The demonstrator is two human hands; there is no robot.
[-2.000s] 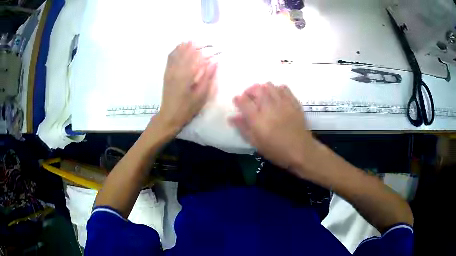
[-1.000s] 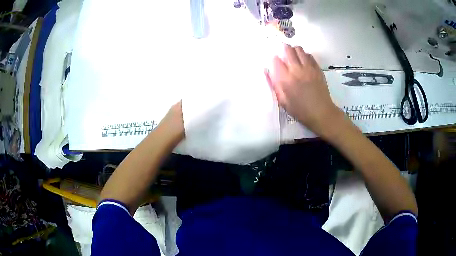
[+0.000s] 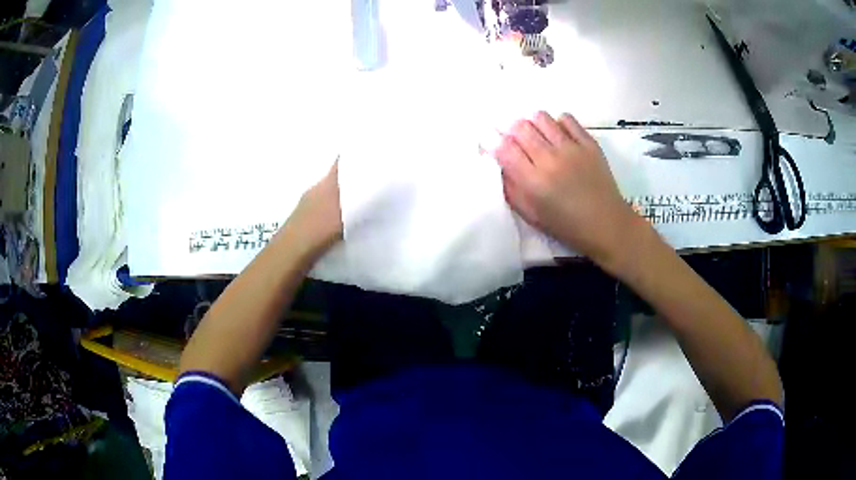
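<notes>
A white fabric piece [image 3: 427, 230] lies on the white table in front of me and hangs over the front edge; its far part blends into the glare. My right hand [image 3: 554, 173] holds the fabric's right side, fingers curled, below the needle area [image 3: 530, 37]. My left hand [image 3: 326, 208] is mostly hidden under the fabric's left side; only its back edge and wrist show, so its grip cannot be seen.
Black tailor's shears [image 3: 771, 150] and grey thread snips [image 3: 693, 145] lie to the right. A printed tape rule [image 3: 225, 239] runs along the front edge. Loose white cloth [image 3: 99, 187] hangs at the left edge. White bundles [image 3: 662, 394] and a yellow tube [image 3: 131, 349] are below.
Over two seconds the fabric has been spread out and my left hand has gone under it. In the last second my right hand has moved slightly down and left, towards me.
</notes>
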